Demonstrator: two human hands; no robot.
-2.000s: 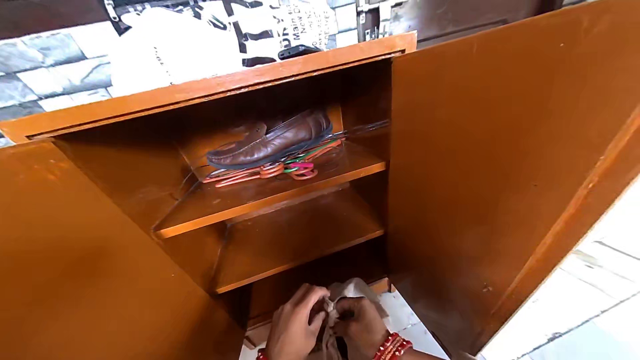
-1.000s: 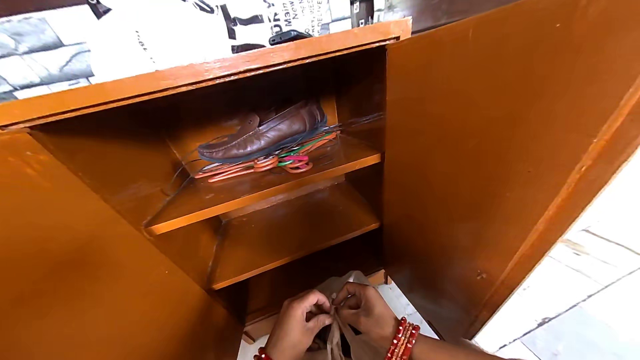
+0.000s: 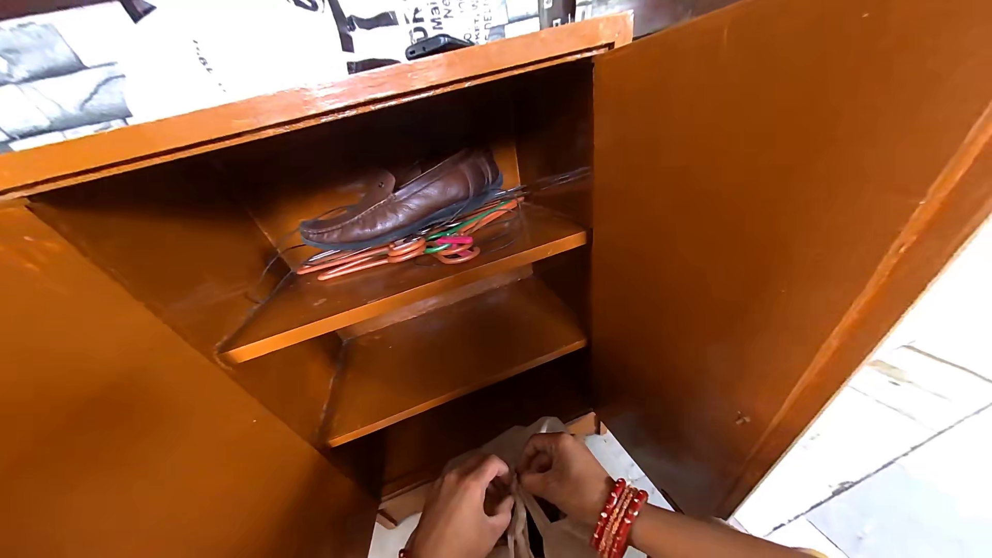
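Observation:
Low in the view, my left hand (image 3: pixel 463 508) and my right hand (image 3: pixel 564 474) pinch the gathered top of a greyish-beige bag (image 3: pixel 528 439), close together. Dark gaps show in the bag below my fingers; its contents cannot be made out. Red bangles (image 3: pixel 620 518) circle my right wrist. Beyond my hands stands an open wooden cabinet. On its upper shelf (image 3: pixel 418 301) a brown leather loafer (image 3: pixel 411 203) rests on a pile of plastic-coated hangers (image 3: pixel 364 260), orange, green and pink.
The cabinet's left door (image 3: pixel 139 403) and right door (image 3: pixel 744 232) stand swung outward on either side of me. A lower shelf (image 3: pixel 465 356) lies above my hands. On the cabinet top are a printed white sheet or bag (image 3: pixel 232 54) and a black phone-like object (image 3: pixel 439 46). Pale floor tiles (image 3: pixel 907 449) show at right.
Both hands stay at the bag's gathered top, with small shifts of the fingers. The loafer and hangers have not moved.

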